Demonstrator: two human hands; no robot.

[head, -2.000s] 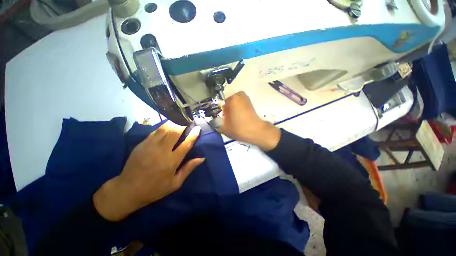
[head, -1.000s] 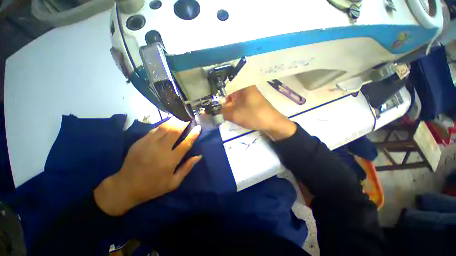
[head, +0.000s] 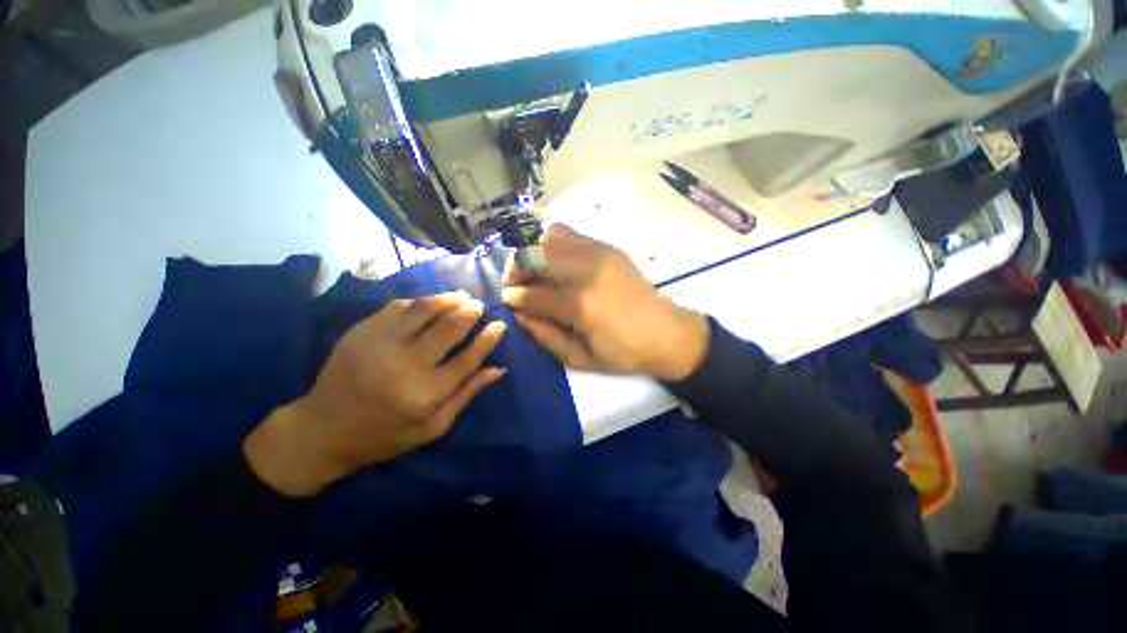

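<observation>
The navy fabric piece (head: 525, 414) lies on the white table and hangs over its front edge. Its upper edge reaches the presser foot and needle (head: 513, 229) of the sewing machine (head: 692, 74), in bright lamp glare. My left hand (head: 383, 390) rests on the fabric, fingertips pressed on it just below the foot. My right hand (head: 606, 307) holds the fabric edge between thumb and fingers, right of and just below the foot. The fingertips of both hands are close together but apart.
Thread snips (head: 708, 198) lie on the machine bed right of the needle. An orange basket (head: 929, 445) with navy pieces stands below the table at right, near a wooden stool (head: 1065, 346). Navy cloth (head: 1073, 173) hangs at far right. The white table (head: 161, 161) extends left.
My right hand has moved from beside the foot down onto the fabric edge. My left fingertips have shifted slightly. The view has shifted, so the machine sits higher in the picture.
</observation>
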